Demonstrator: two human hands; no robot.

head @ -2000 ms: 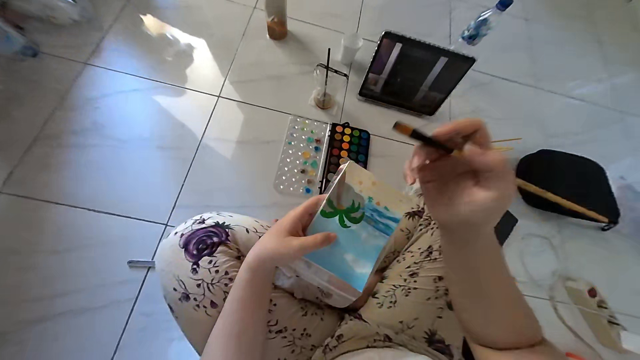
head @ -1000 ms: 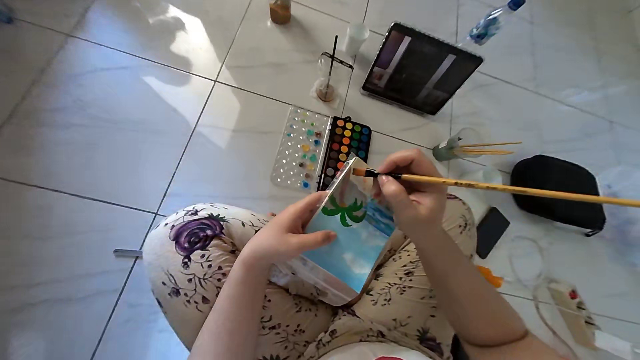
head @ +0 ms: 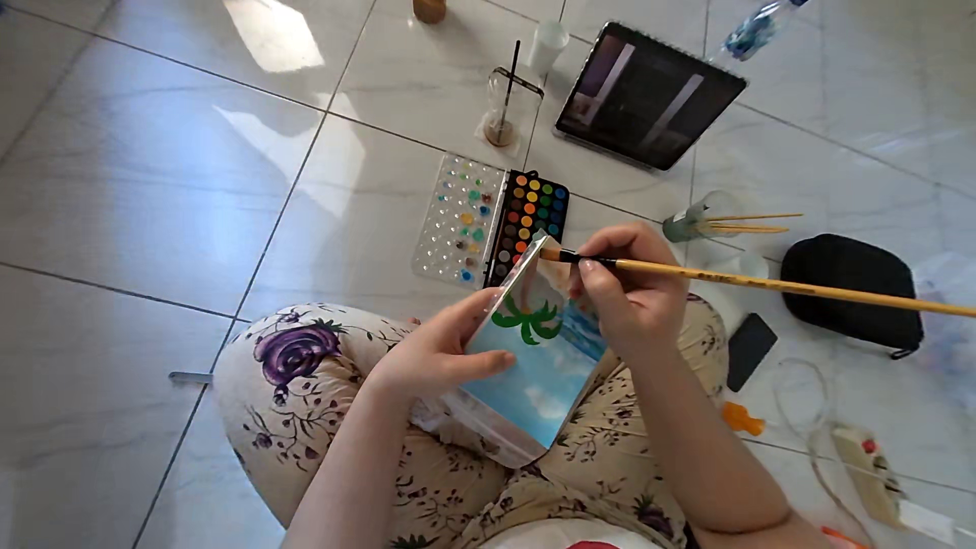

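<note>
My left hand (head: 438, 354) grips the left edge of a small painting (head: 526, 381) that rests tilted on my lap, its thumb lying over the painted sky. The painting shows a green palm tree, blue water, sky and white clouds. Between thumb and fingers my right hand (head: 633, 286) holds a long wooden paintbrush (head: 762, 284) near its black ferrule. The flat bristles meet the painting's far corner. Just beyond that corner lies an open watercolor set (head: 568, 198), with a clear lid (head: 427, 221) bearing dabs of mixed paint.
A tablet (head: 648, 95) stands propped ahead, near a plastic bottle (head: 755, 34), a white cup (head: 547, 46) and a drink cup with a straw (head: 499, 131). To the right are a jar of brushes (head: 690, 221), a black zip case (head: 850, 290), a phone (head: 751, 351) and a cable (head: 820, 450).
My right hand has come down from a raised position, where the brush was off the painting, to the painting's far corner. My left hand still holds the painting.
</note>
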